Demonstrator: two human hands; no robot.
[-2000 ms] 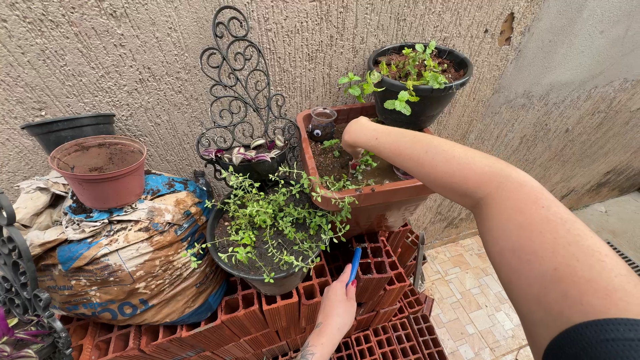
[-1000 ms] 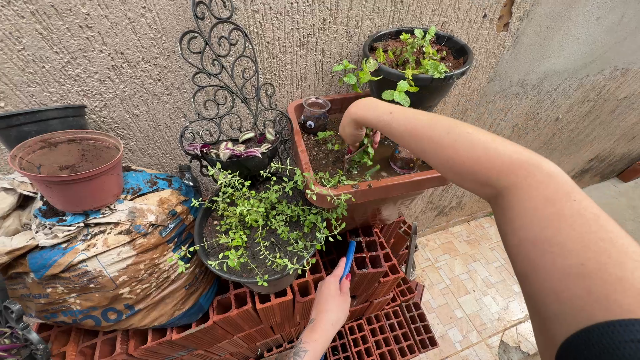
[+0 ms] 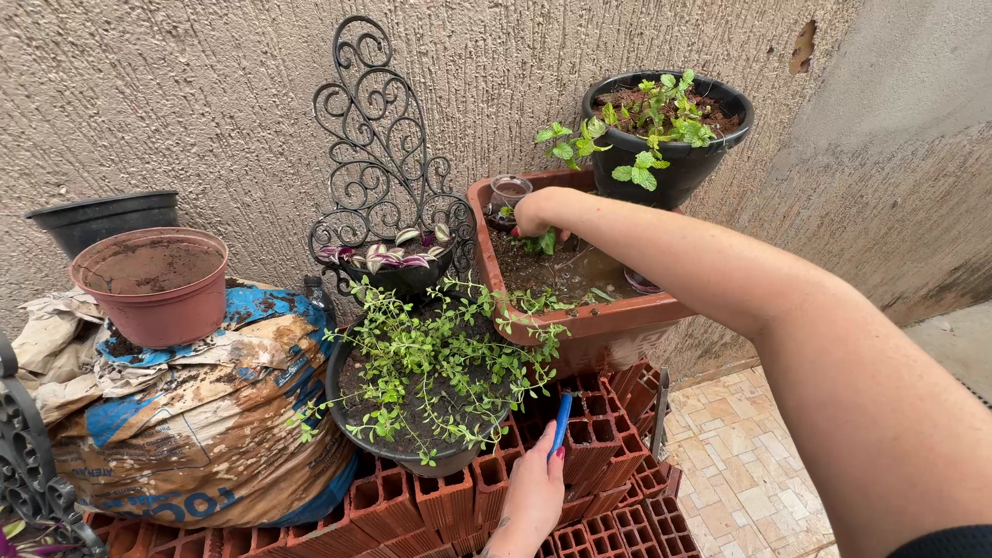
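Note:
My left hand point(image 3: 535, 484) is closed around a blue-handled tool point(image 3: 559, 426), whose far end I cannot make out, in front of the leafy plant point(image 3: 426, 364) in a round dark pot point(image 3: 449, 461). My right hand point(image 3: 540, 213) reaches into the rectangular terracotta-coloured planter point(image 3: 597, 322), its fingers down at a small green plant point(image 3: 542, 242) in the wet soil. What those fingers grip is partly hidden by the hand. Close beside them, a small clear jar point(image 3: 509, 194) stands in the planter's back left corner.
Behind the planter is a black pot point(image 3: 674, 167) with a mint-like plant. A black scrolled metal plant holder point(image 3: 380, 147) leans at the wall. To the left, a pinkish pot point(image 3: 159, 298) sits on a soiled sack point(image 3: 201, 442). Stacked hollow bricks point(image 3: 446, 504) lie below; floor tiles point(image 3: 736, 449) are at right.
My right hand has moved toward the small jar at the planter's back left corner. My left hand still holds the blue-handled tool.

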